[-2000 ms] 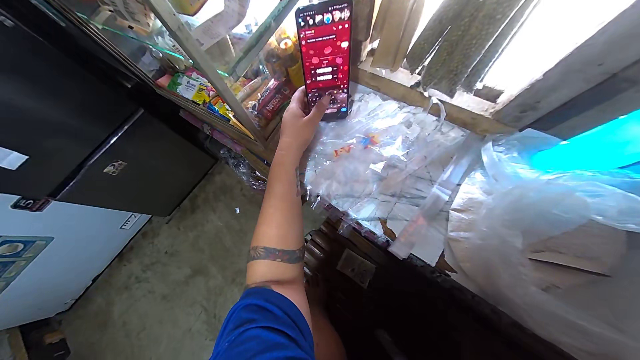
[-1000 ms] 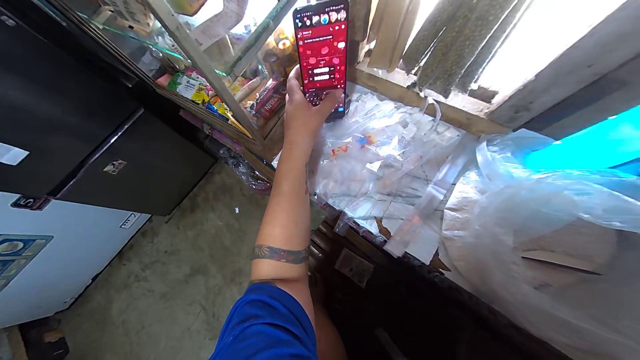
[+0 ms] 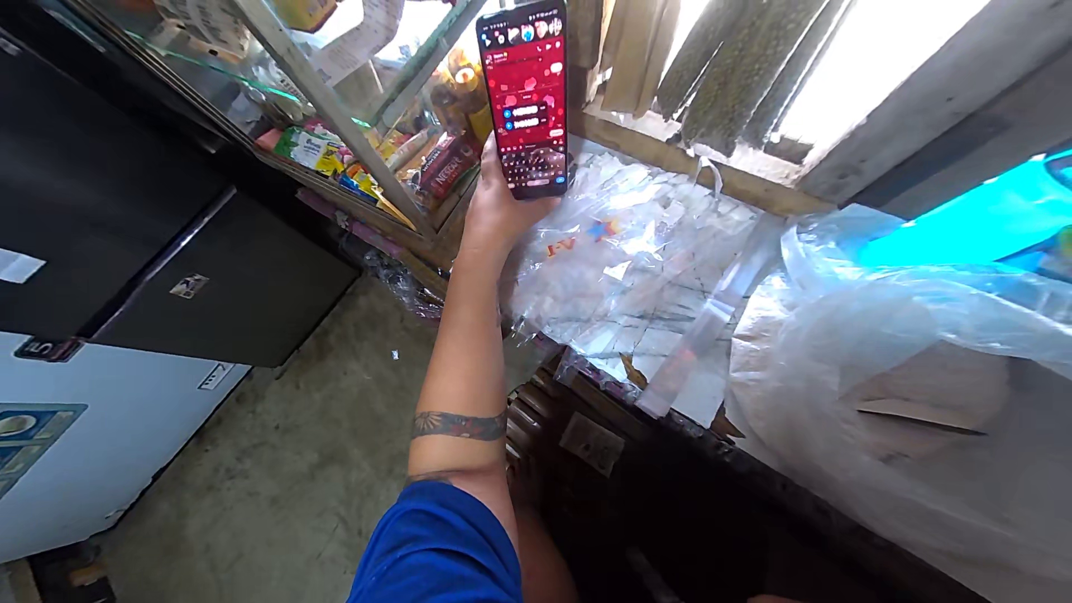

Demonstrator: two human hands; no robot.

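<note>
With my left arm stretched out from a blue sleeve, my left hand (image 3: 504, 197) grips the lower end of a smartphone (image 3: 526, 96). The phone is upright, its lit screen facing me, with a red chat view and an on-screen keyboard. One digit lies along its left edge; much of the hand is hidden behind the phone. Below and right of the hand, crumpled clear plastic bags (image 3: 620, 260) cover a light, cracked tabletop. My right hand cannot be made out.
A glass display case (image 3: 360, 126) with snack packets and a Nescafé pack stands left of the phone. Black and white appliances (image 3: 184, 276) line the left side. A large clear plastic bag (image 3: 837, 335) lies over a light round object at right, near a bright blue item (image 3: 971, 218).
A digit that lay over the phone's keyboard in the earlier frames no longer plainly covers it. The phone has stayed in my left hand.
</note>
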